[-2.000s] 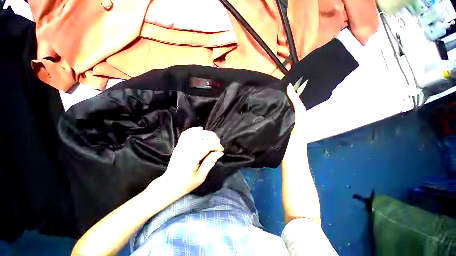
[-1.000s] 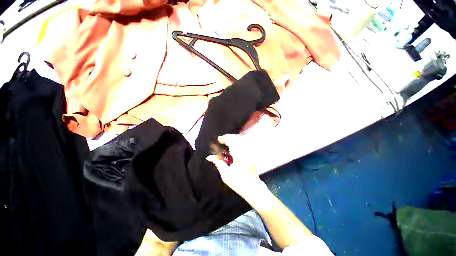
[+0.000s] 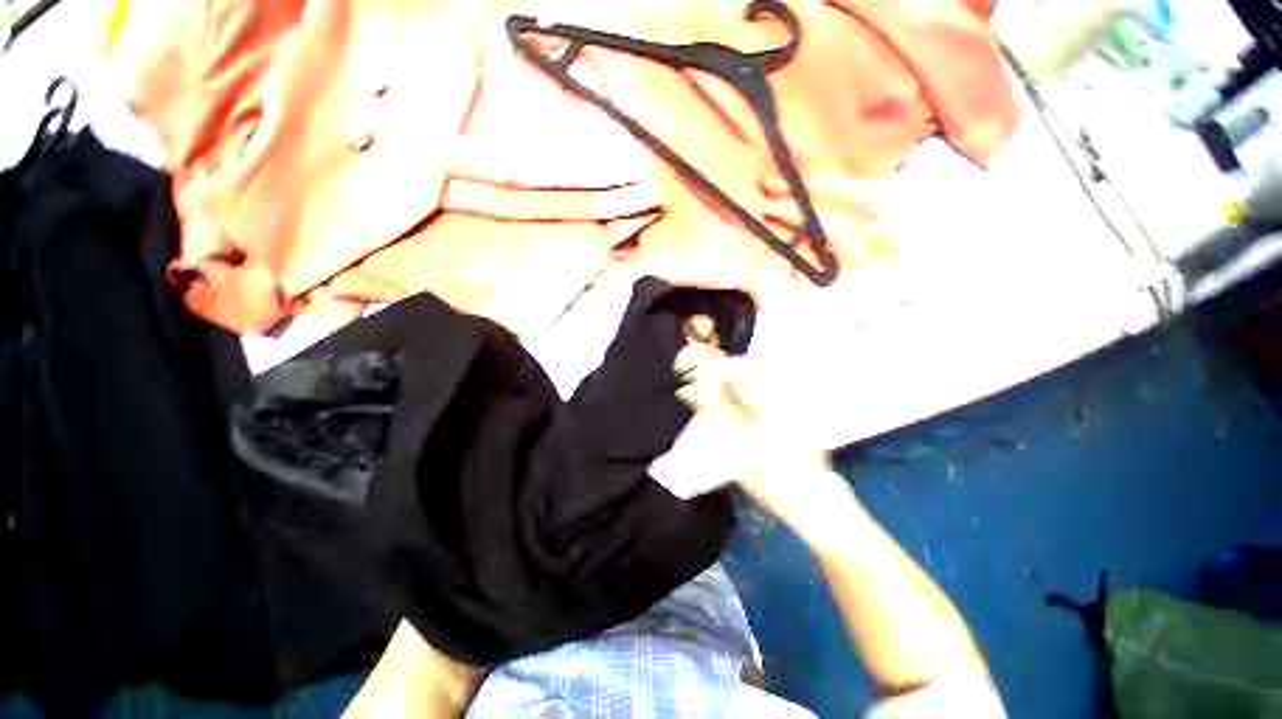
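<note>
A black jacket (image 3: pixel 478 464) lies bunched at the table's near edge and over my lap, with shiny lining (image 3: pixel 331 421) showing at its left. Its sleeve (image 3: pixel 633 379) points up and away, the cuff opening (image 3: pixel 724 312) turned towards the back. My right hand (image 3: pixel 717 379) is at the cuff, its fingers closed on the cloth edge; it is overexposed, and no snips can be made out in it. My left hand is hidden under the jacket; only the forearm (image 3: pixel 415 681) shows at the bottom.
A black hanger (image 3: pixel 675 127) lies on orange jackets (image 3: pixel 338 155) behind. Another black garment on a hanger (image 3: pixel 106 421) lies at the left. The white table (image 3: pixel 970 309) has cords and blurred items at its far right. A green sack (image 3: pixel 1195 653) stands on the blue floor.
The jacket's neck end with its label has turned out of view, and the sleeve now lies up front. My right hand has moved up to the cuff opening. My left hand has gone beneath the cloth.
</note>
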